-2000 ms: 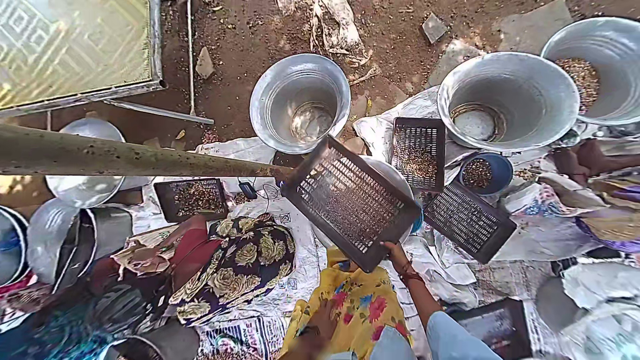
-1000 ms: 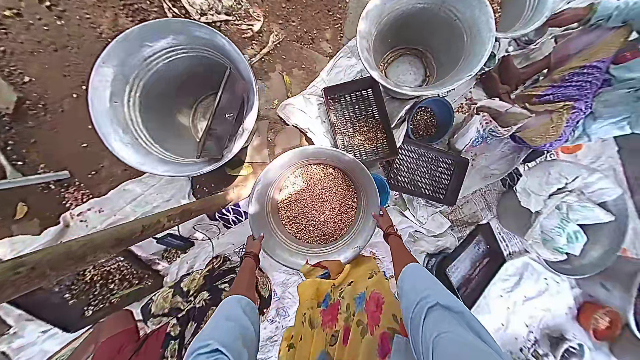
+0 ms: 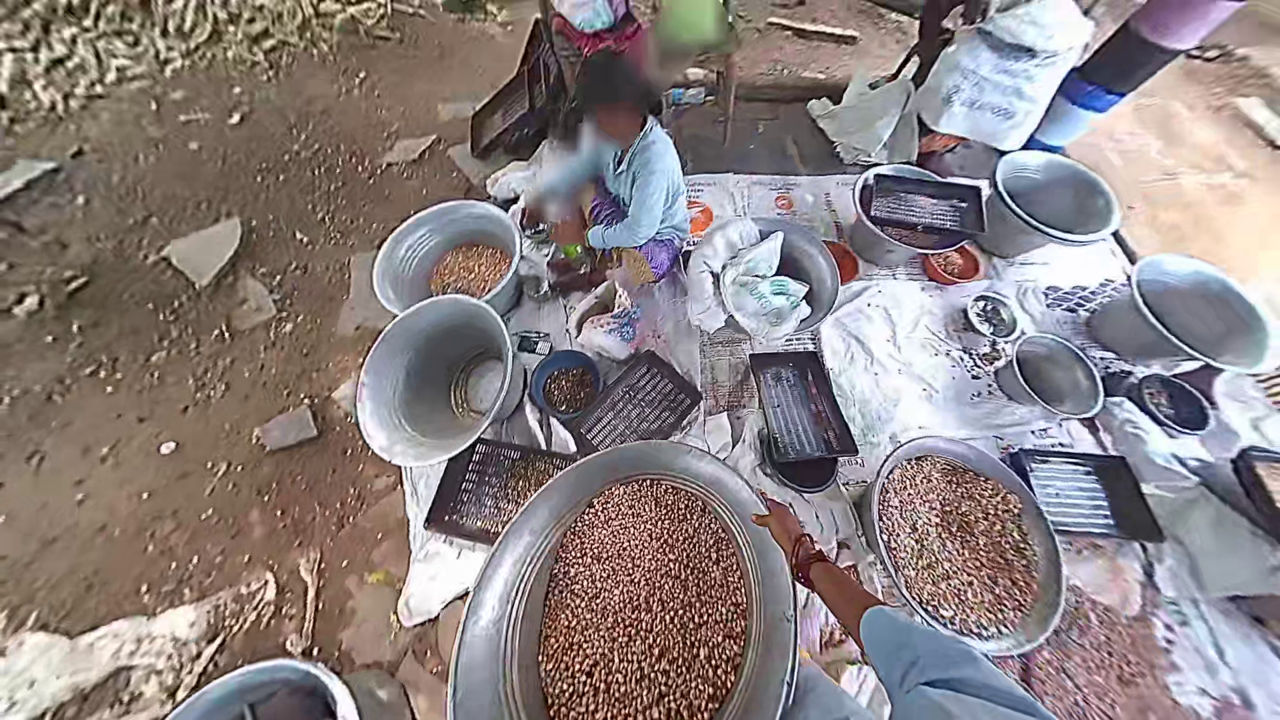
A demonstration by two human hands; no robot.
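A wide metal basin (image 3: 765, 600) of small reddish-brown nuts or seeds (image 3: 645, 600) fills the bottom centre of the view. At its right side my right hand (image 3: 780, 522) grips the rim, with dark bangles on the wrist. My left hand does not show. Just beyond the basin lie a black slotted tray (image 3: 470, 490) with some pieces in it, another dark slotted tray (image 3: 640, 405), and a blue bowl (image 3: 568, 388) with dark contents. Right of my arm stands a second metal basin (image 3: 1050, 570) of mixed pieces.
Large metal tubs (image 3: 432, 385) stand left of the trays. A person (image 3: 640, 195) sits beyond them beside a tub (image 3: 447, 255) with nuts or seeds. More trays (image 3: 805, 405), tubs (image 3: 1060, 195) and bowls (image 3: 1055, 375) are on white sheets (image 3: 890, 360). Stone pieces (image 3: 205, 250) lie on bare soil.
The slotted tray was at my right hand first; then both hands held the basin. Now the basin sits lower in view, my left hand is out of sight, and the view has swung right.
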